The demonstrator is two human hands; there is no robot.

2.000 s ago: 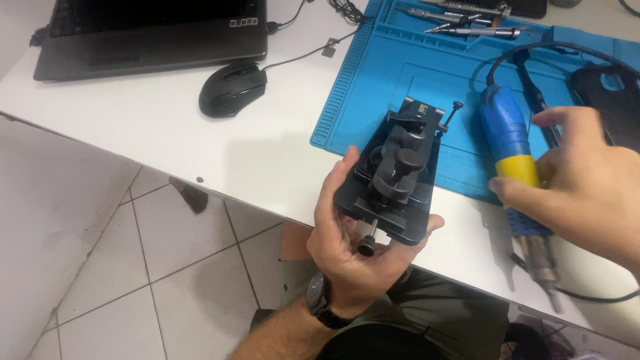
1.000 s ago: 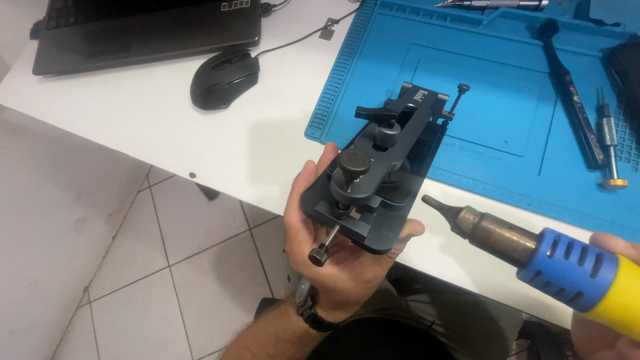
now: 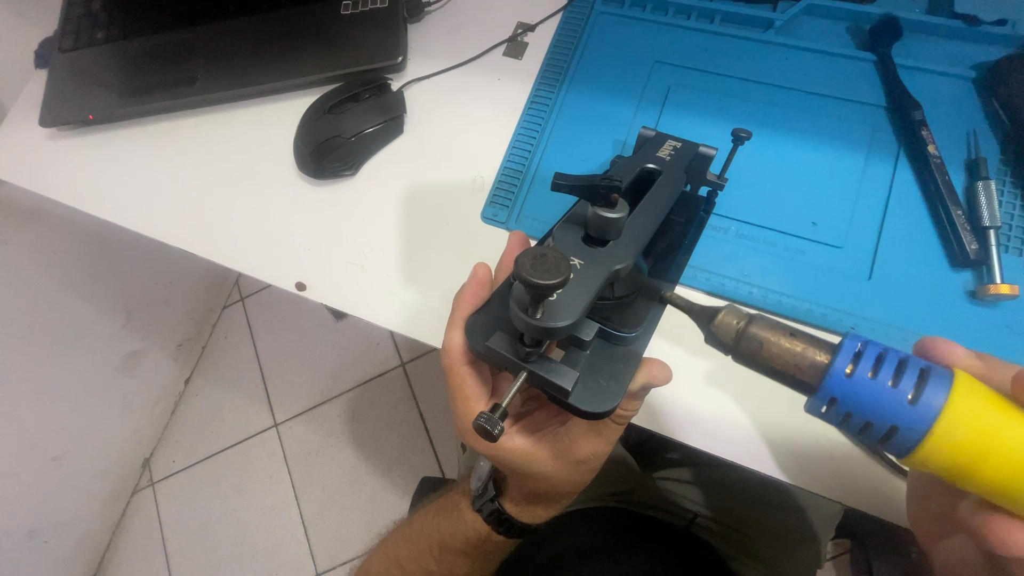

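My left hand (image 3: pixel 544 424) holds a black Kaisi phone-clamping fixture (image 3: pixel 616 248) from below, tilted, with its knurled screw knobs and black lever upward. A dark phone (image 3: pixel 620 324) seems to be clamped under its arm; most of it is hidden. At the right edge, my right hand (image 3: pixel 960 496) grips a blue and yellow hot-air gun (image 3: pixel 888 400). The metal nozzle points left, its tip close beside the fixture's right side; whether they touch cannot be told.
A blue silicone repair mat (image 3: pixel 768 152) lies beyond the fixture, with a black brush (image 3: pixel 920 152) and a precision screwdriver (image 3: pixel 986 216) on its right part. A black mouse (image 3: pixel 348 128) and a laptop (image 3: pixel 224 64) stand on the white table (image 3: pixel 200 184) at left.
My right hand was open over the hot-air gun, then took hold of it; its nozzle has swung left to the fixture. My left hand keeps holding the fixture, now turned somewhat.
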